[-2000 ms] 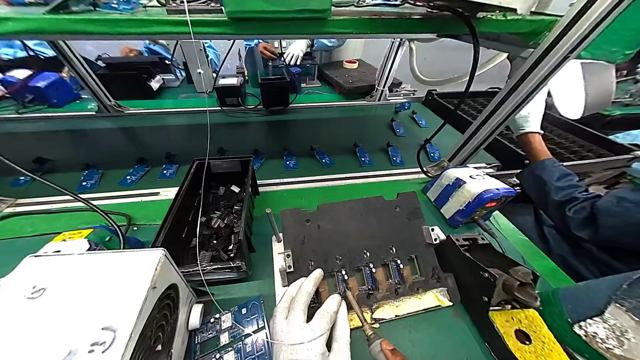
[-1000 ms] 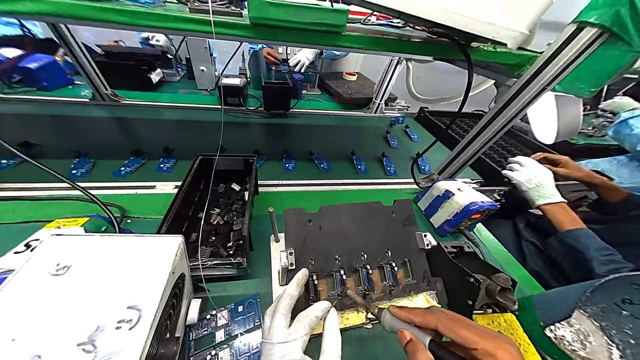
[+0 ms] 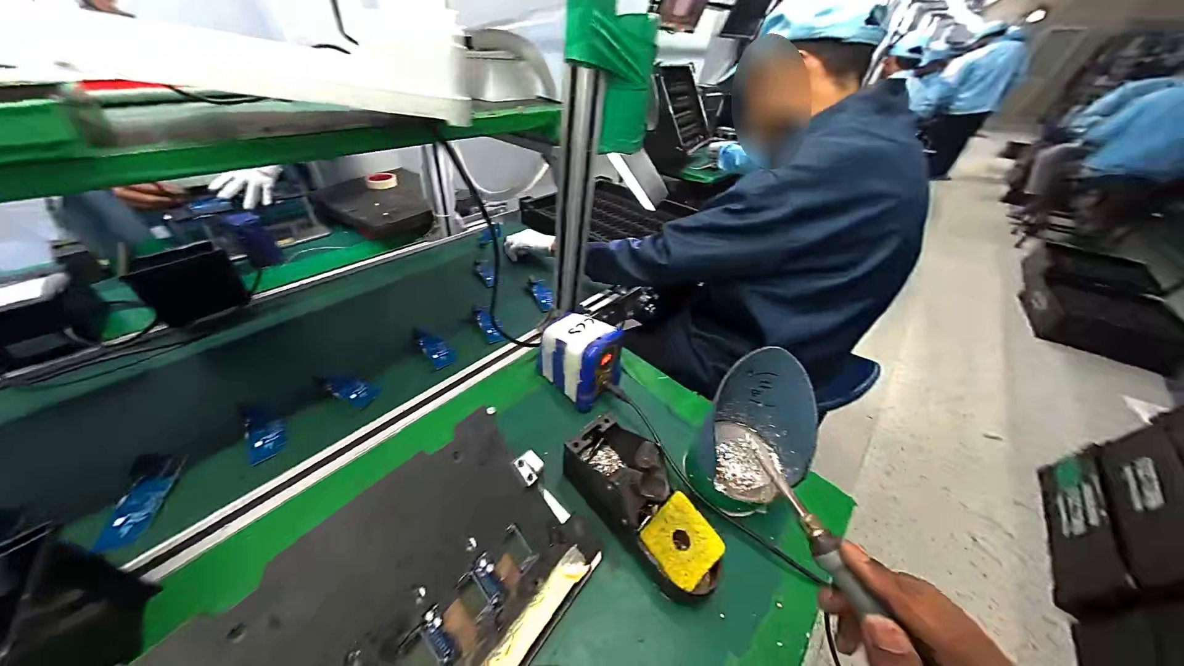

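My right hand [image 3: 911, 615] holds a soldering iron [image 3: 823, 546] by its grey handle at the lower right. The iron's tip is at the mouth of a slanted cut container [image 3: 766, 398] that holds shiny solder scraps [image 3: 743, 465]. Left of it stands a black soldering iron stand [image 3: 610, 504] with a yellow sponge [image 3: 683, 541]. A black fixture plate [image 3: 351, 555] lies at the lower left, with small blue circuit boards [image 3: 486, 581] near its taped edge. My left hand is out of view.
A blue and white soldering station [image 3: 580, 359] with a red light stands behind the iron stand. Blue circuit boards [image 3: 265, 435] lie along the green channel beyond the table. A metal post [image 3: 578, 185] rises at the table's far edge. A co-worker in a dark blue jacket [image 3: 777, 231] sits beyond the table.
My right hand has moved the soldering iron from the boards on the fixture plate to the scrap container. The view has swung right, and my left hand has left it.
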